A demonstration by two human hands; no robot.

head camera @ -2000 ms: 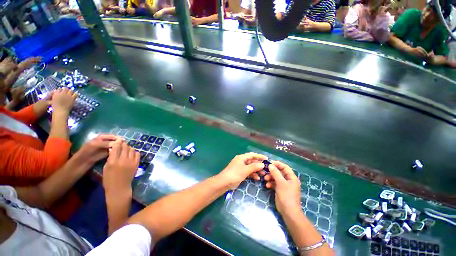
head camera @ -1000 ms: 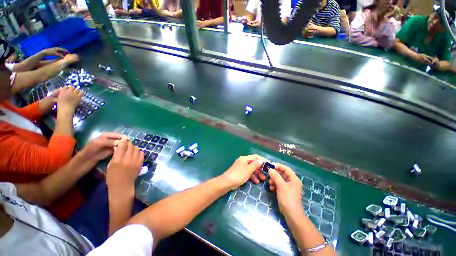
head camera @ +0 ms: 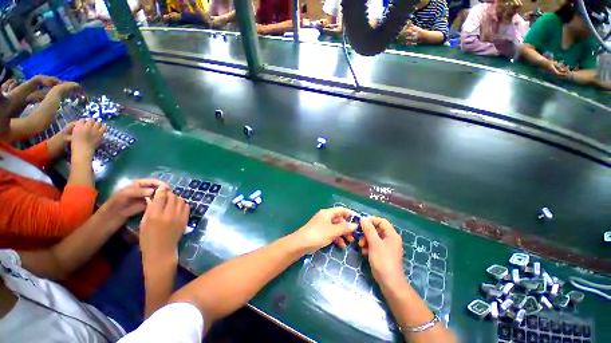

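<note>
My left hand (head camera: 329,228) and my right hand (head camera: 383,244) meet above the clear blister tray (head camera: 427,268). Between their fingertips they hold a small black square module (head camera: 356,224), mostly hidden by the fingers. The tray lies on the green bench with its visible pockets empty. Glare covers its lower left part, and my right hand and forearm hide some of the pockets.
A heap of loose silver-white modules (head camera: 529,287) lies at the right, above a filled blister tray (head camera: 546,331). White cables (head camera: 589,288) lie beside it. A few modules (head camera: 321,142) sit on the dark conveyor (head camera: 402,147). At left, a neighbour's hands work over another tray (head camera: 201,201).
The module between my fingers has turned and shows less of its face than one second ago. The modules on the conveyor have shifted left, and another shows at the right edge.
</note>
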